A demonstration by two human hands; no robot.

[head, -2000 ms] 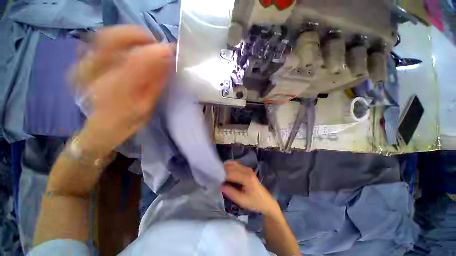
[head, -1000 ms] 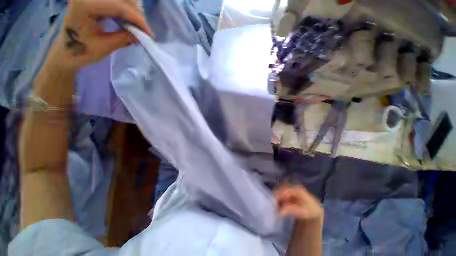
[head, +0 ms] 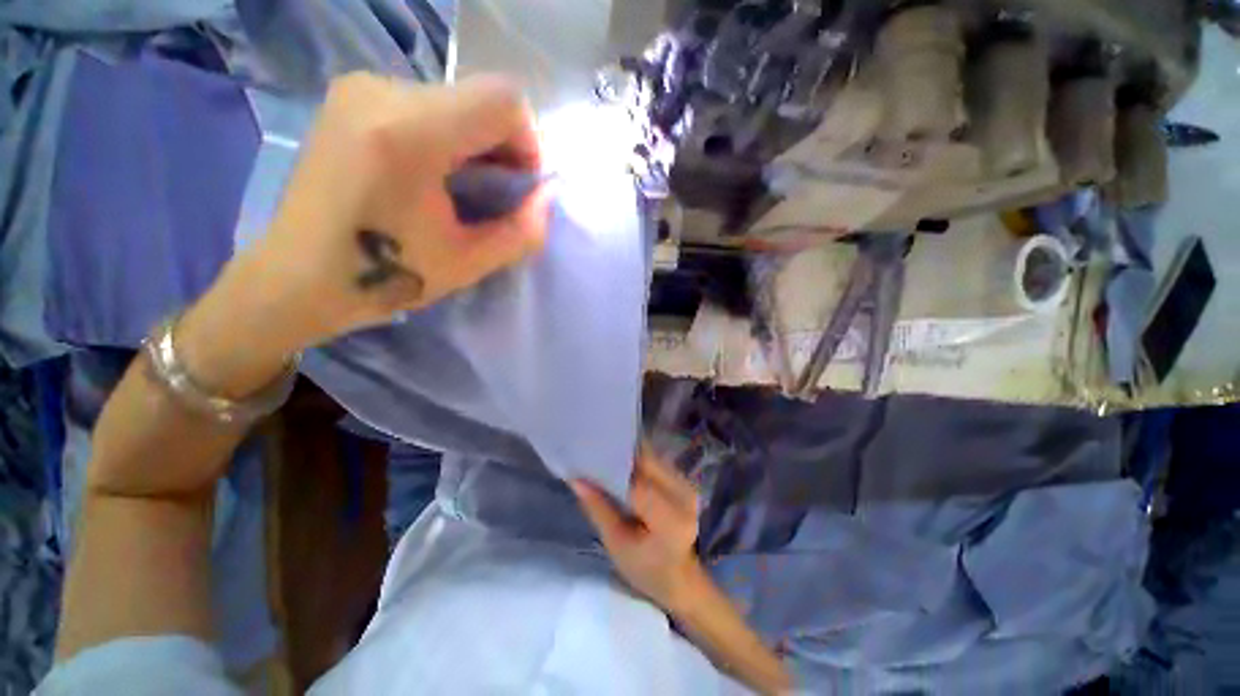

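A light blue-grey garment piece (head: pixel 564 340) is stretched between my hands, its right edge running down beside the needle area. My left hand (head: pixel 435 190) pinches its upper part near the bright lamp glare; a fold of darker cloth shows between the fingers. My right hand (head: pixel 646 524) holds the lower corner below the table edge. The overlock machine (head: pixel 843 163) stands to the right of the cloth. Its needle and presser foot are hidden by glare and cannot be made out.
Purple-blue cloth (head: pixel 150 204) lies at the left among heaped cloth. Grey tweezers (head: pixel 850 320), a measuring tape (head: pixel 938 343), a white ring (head: pixel 1043 272) and a black phone (head: pixel 1176 310) are on the table. More blue-grey cloth (head: pixel 898 585) hangs below its edge.
Since one second ago, my left hand has moved right and down toward the lamp with the cloth. My right hand appears further left. The cloth now hangs more upright, and the view has shifted.
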